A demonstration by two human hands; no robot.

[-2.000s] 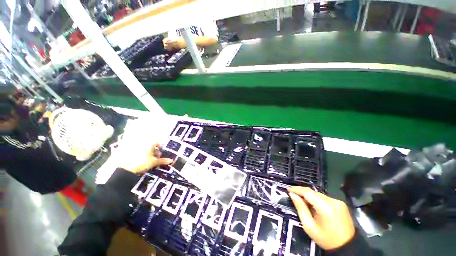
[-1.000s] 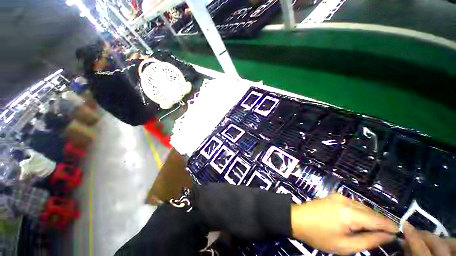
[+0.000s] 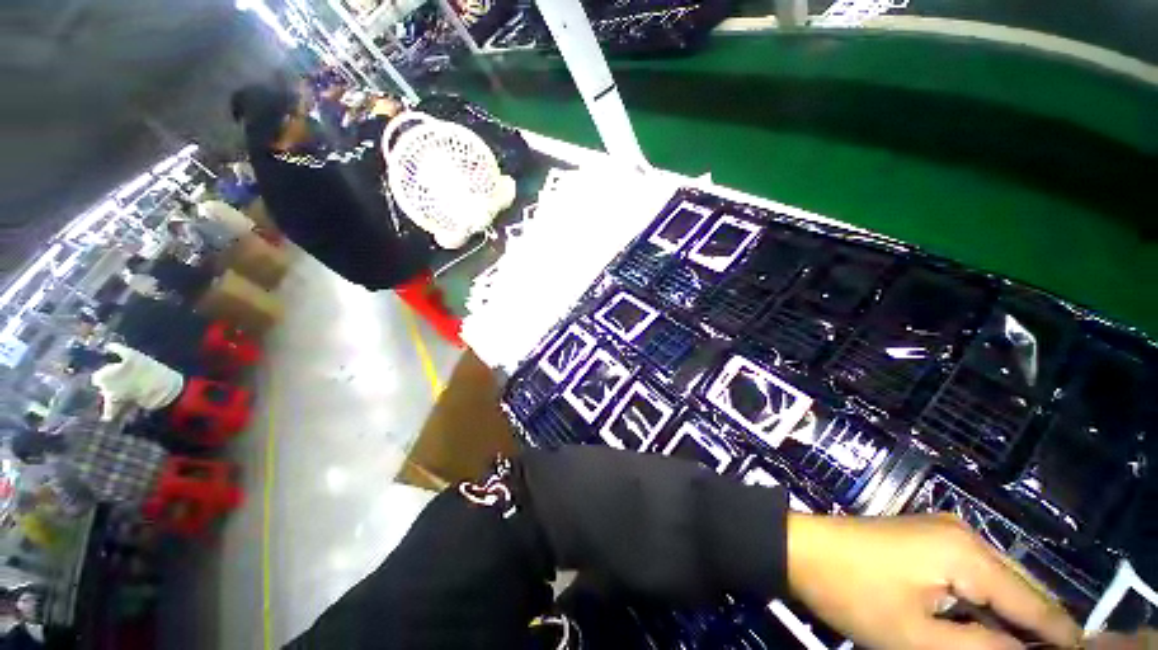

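Note:
The shiny black parts tray [image 3: 889, 273] holds rows of slotted grille housings [image 3: 971, 423]. White rectangular frames [image 3: 758, 397] lie on several of the parts at its left and middle. My left hand [image 3: 927, 582] is low over the tray at the lower right, fingers bent and thumb near the fingertips; a small dark thing shows by them, too unclear to name. Part of another white frame [image 3: 1125, 599] shows at the right edge. Only the fingertips of my right hand [image 3: 1118, 641] show at the bottom right corner; what they hold cannot be told.
A pile of white lattice sheets [image 3: 559, 273] lies left of the tray. A cream round fan [image 3: 447, 178] stands beyond it, near a person in black [image 3: 324, 216]. A green belt [image 3: 889, 140] runs behind. A brown carton [image 3: 460, 425] and red stools [image 3: 210, 406] are at left.
The die-cut sheet seen earlier over the tray is gone from view. The view has swung left, and my left hand has moved across the tray to the lower right. My right hand is now mostly out of frame.

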